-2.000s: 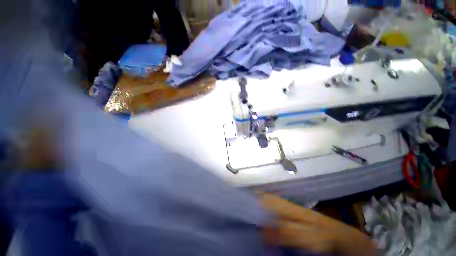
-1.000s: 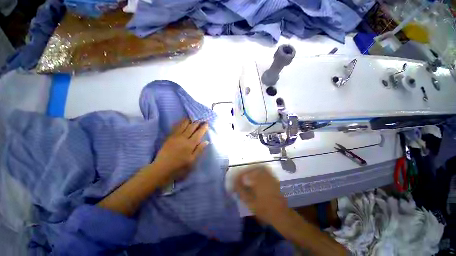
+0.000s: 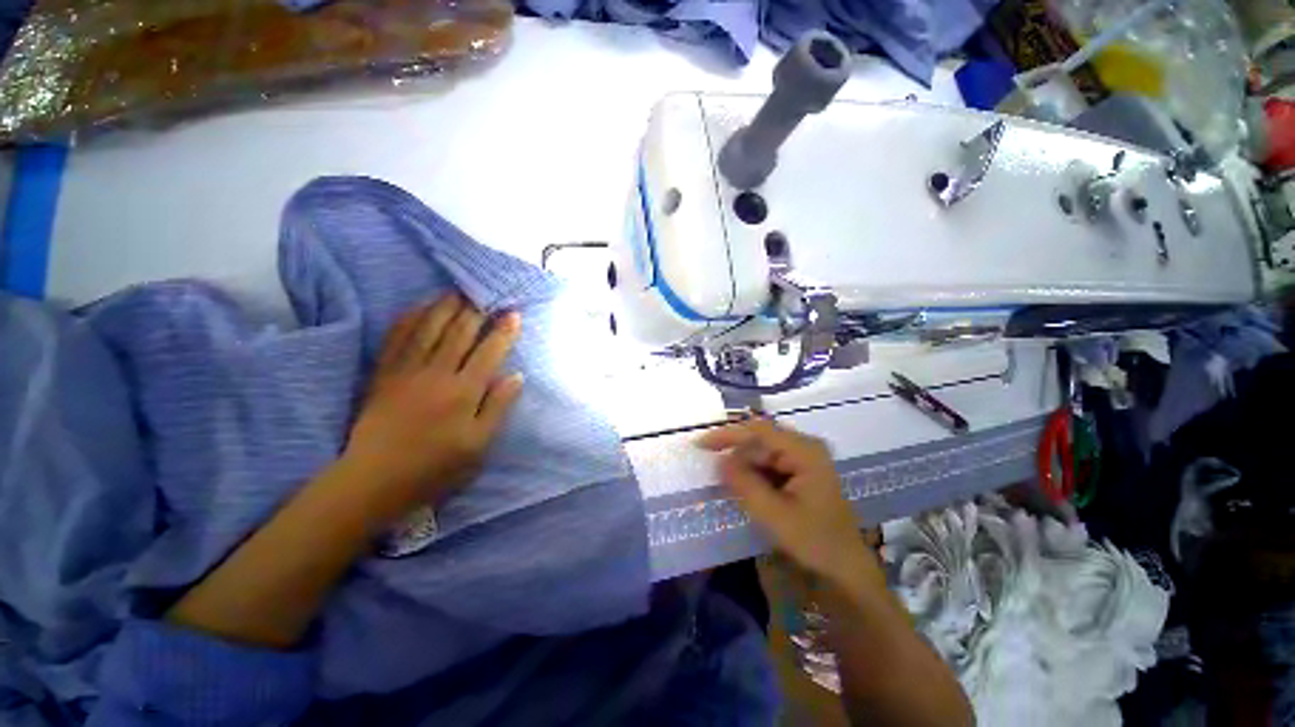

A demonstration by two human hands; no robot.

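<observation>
A blue striped shirt body (image 3: 526,526) lies over the left of the table and hangs over its front edge. My left hand (image 3: 433,405) lies palm down on it, fingers spread a little, near a folded corner left of the sewing machine's needle area. My right hand (image 3: 788,490) is in front of the presser foot (image 3: 739,372), off the cloth, with a finger extended, the others curled and nothing seen in it. A small white tag (image 3: 412,533) shows on the cloth. The cloth is not under the foot.
The white machine head (image 3: 881,213) spans the right. Thread snips (image 3: 930,402) lie on the bed. Red and green scissors handles (image 3: 1058,455) hang at the right table edge. White ruffled pieces (image 3: 1008,611) are below. Blue cloth (image 3: 852,29) and a plastic-wrapped brown package (image 3: 256,64) lie behind.
The shirt, swung in a blur across the left before, now lies on the table under my left hand. My right hand has moved slightly right in view. The camera view has shifted too.
</observation>
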